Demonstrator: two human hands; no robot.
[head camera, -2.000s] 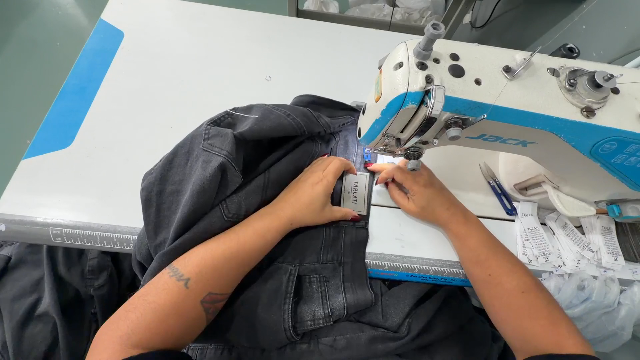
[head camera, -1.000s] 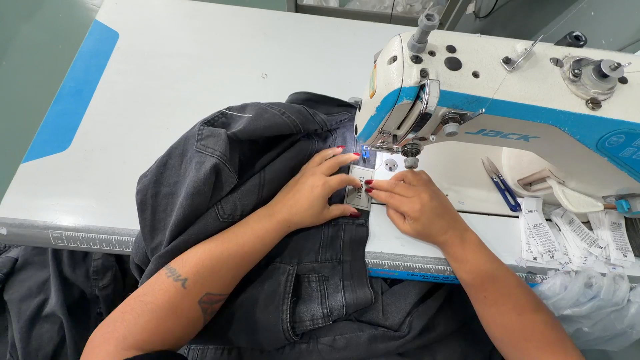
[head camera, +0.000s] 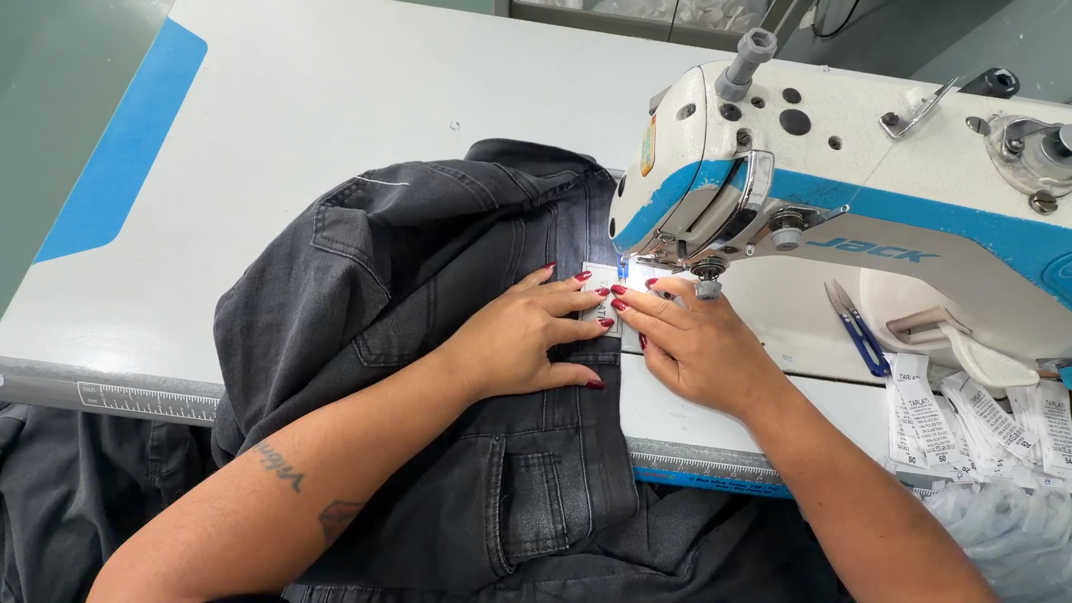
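Observation:
Black denim jeans (head camera: 536, 452) lie over the front of the sewing table, their waistband running to the presser foot (head camera: 622, 266) of a white and blue Jack sewing machine (head camera: 837, 193). A pale printed label (head camera: 600, 280) rests on the waistband beside the foot. My left hand (head camera: 532, 331) lies flat with spread fingers on the jeans, its fingertips on the label. My right hand (head camera: 699, 339) is at the waistband's right edge, its fingertips on the label's edge, close below the needle area. The fingers of my right hand are bent, and whether they pinch anything cannot be told.
Thread snips (head camera: 858, 331) with blue handles lie right of my right hand. Printed white care labels (head camera: 917, 410) sit at the table's right front, above a clear plastic bag (head camera: 1005, 528). More dark denim (head camera: 67, 494) hangs below the front edge, which bears a ruler (head camera: 151, 402).
My left hand has gone from gripping the label's side to lying flat with spread fingers. The label has moved up beside the presser foot. My right hand has shifted slightly up along the waistband's edge.

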